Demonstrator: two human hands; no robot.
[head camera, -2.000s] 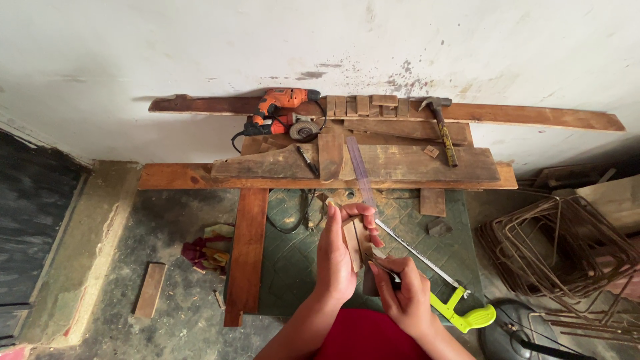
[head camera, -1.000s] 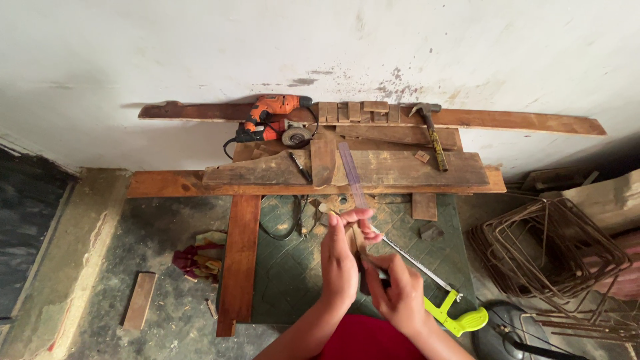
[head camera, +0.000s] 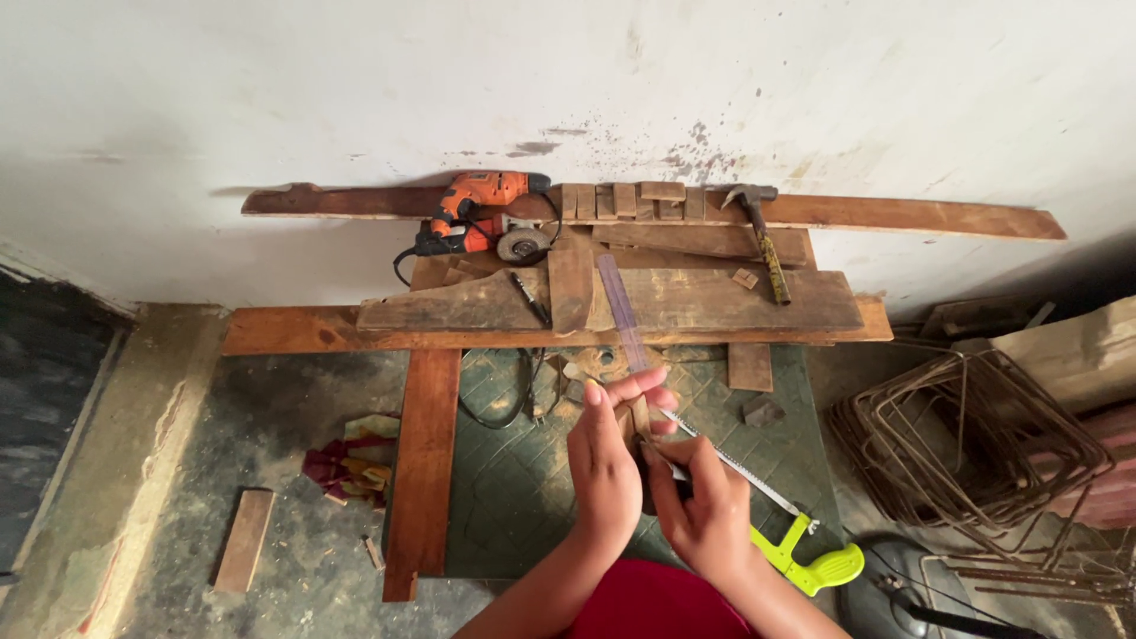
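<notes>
My left hand (head camera: 611, 470) grips a small piece of wood (head camera: 641, 417) in front of me. My right hand (head camera: 706, 497) is closed at the near end of that piece, on a dark, slim object that the fingers mostly hide. Just beyond my left fingertips lies a translucent purple ruler (head camera: 621, 311), partly on a plank. A hacksaw with a lime-green handle (head camera: 830, 566) rests to the right of my right hand, its blade running up toward my fingers. A black marker (head camera: 531, 298) lies on the wide worn plank (head camera: 710, 302).
An orange power drill (head camera: 484, 191), an angle grinder (head camera: 519, 241), small wood blocks (head camera: 624, 200) and a claw hammer (head camera: 761, 240) lie toward the wall. Bent metal rods (head camera: 958, 444) stand at right. Cloth (head camera: 355, 461) and a wood offcut (head camera: 244, 540) lie on the floor at left.
The small wood piece was tilted between my hands with its flat face showing; it now points away from me, more covered by my fingers. The tools around have stayed in place.
</notes>
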